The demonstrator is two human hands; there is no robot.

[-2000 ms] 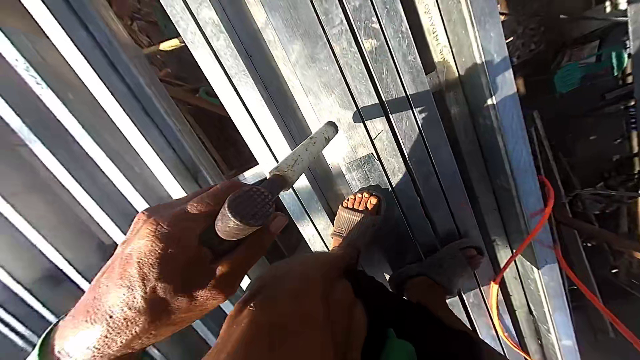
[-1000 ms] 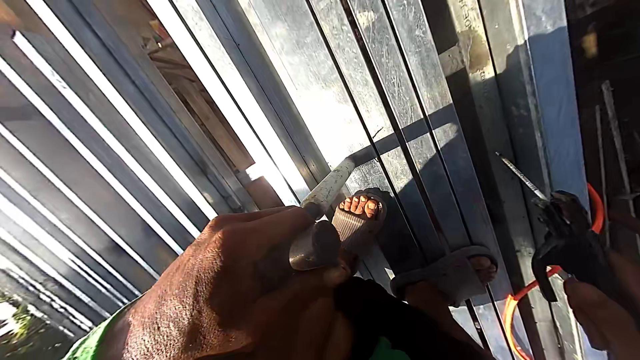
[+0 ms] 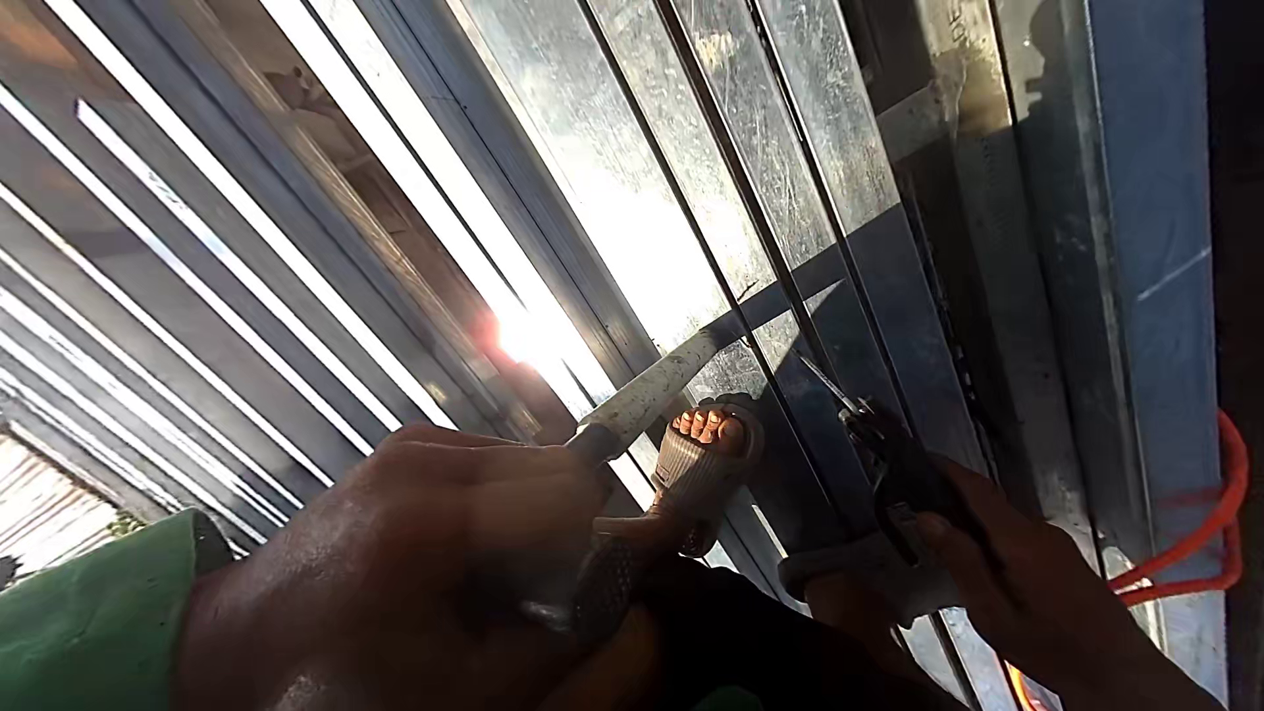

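Note:
My left hand (image 3: 385, 553), below a green sleeve, is closed around a hammer-like tool with a pale, worn cylindrical shaft (image 3: 657, 390) and a dark, textured end partly hidden by the fingers. The shaft points up and right over the metal profiles (image 3: 632, 207). At the lower right, my right hand (image 3: 1047, 592) grips a black tool, seemingly a welding electrode holder (image 3: 904, 474). A short thin rod (image 3: 829, 383) sticks out from its jaws toward the upper left, above a shaded profile. Whether the rod touches the metal cannot be told.
My sandalled foot (image 3: 706, 454) stands on the profiles, the other sandal (image 3: 879, 573) to its right. Dark gaps run between the long metal lengths. An orange cable or hose (image 3: 1224, 504) loops at the right edge. Bright glare comes off the metal at centre left.
My right hand, not in view two seconds ago, came in at the right edge with the black tool and has moved left over the profiles. My left hand still holds its tool.

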